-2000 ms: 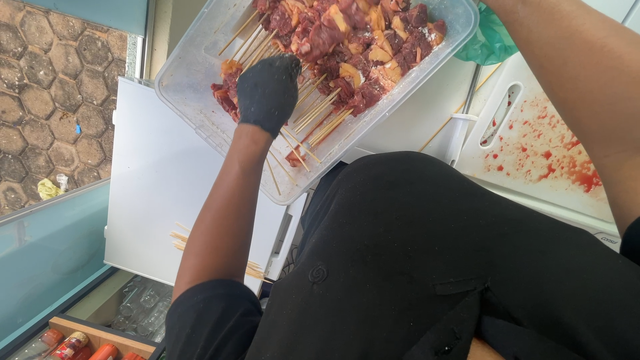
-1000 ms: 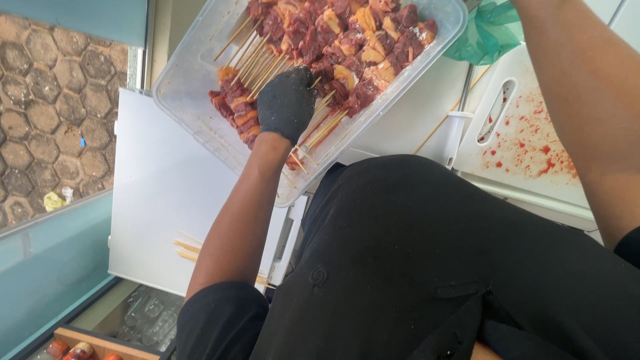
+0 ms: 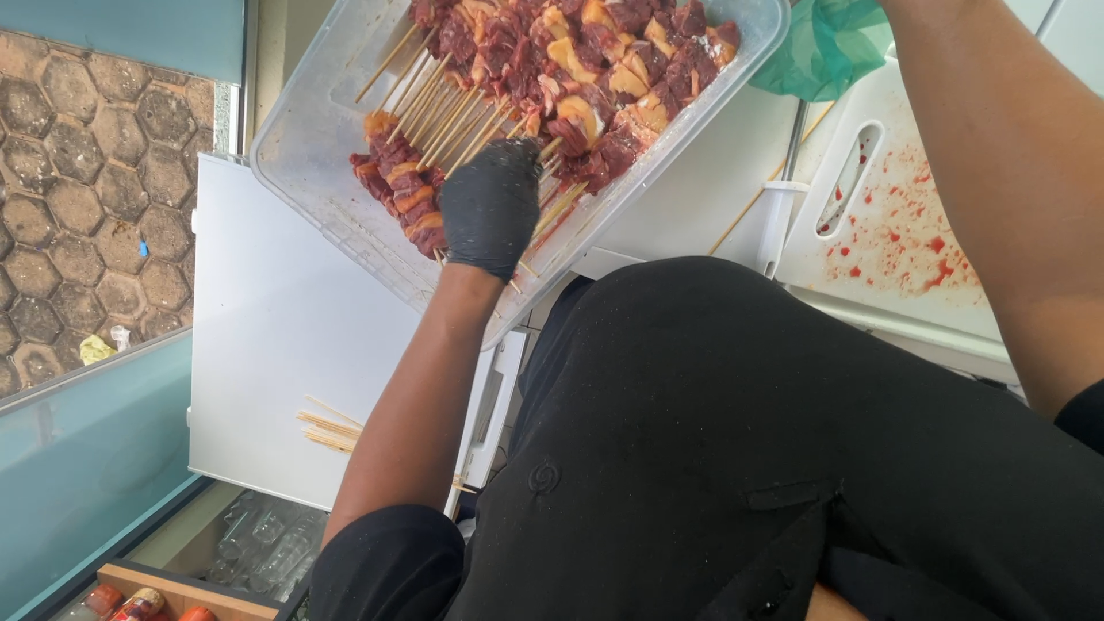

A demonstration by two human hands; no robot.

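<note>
My left hand (image 3: 492, 207), in a black glove, is down among wooden skewers in the lower part of a clear plastic tub (image 3: 297, 185); its fingertips are hidden, so its grip cannot be told. Beside it lie threaded meat skewers (image 3: 405, 194), with a row of bare stick ends (image 3: 440, 112) above them. Loose chunks of raw red meat and yellowish fat (image 3: 586, 60) fill the upper part of the tub. My right forearm (image 3: 975, 147) reaches up past the frame's top edge, and the right hand itself is out of view. Near that arm is a green plastic bag (image 3: 819, 52).
A white cutting board (image 3: 914, 224) with red spatter lies at the right, a lone stick (image 3: 759, 198) beside it. On the white surface (image 3: 267, 328) at left rest loose bamboo sticks (image 3: 332, 431). Lower left are clear plastic bottles (image 3: 267, 535) and a wooden-edged box (image 3: 190, 595) of red-capped containers.
My left hand has moved right and down within the tub from the skewers at its left side. More of the threaded meat there now shows.
</note>
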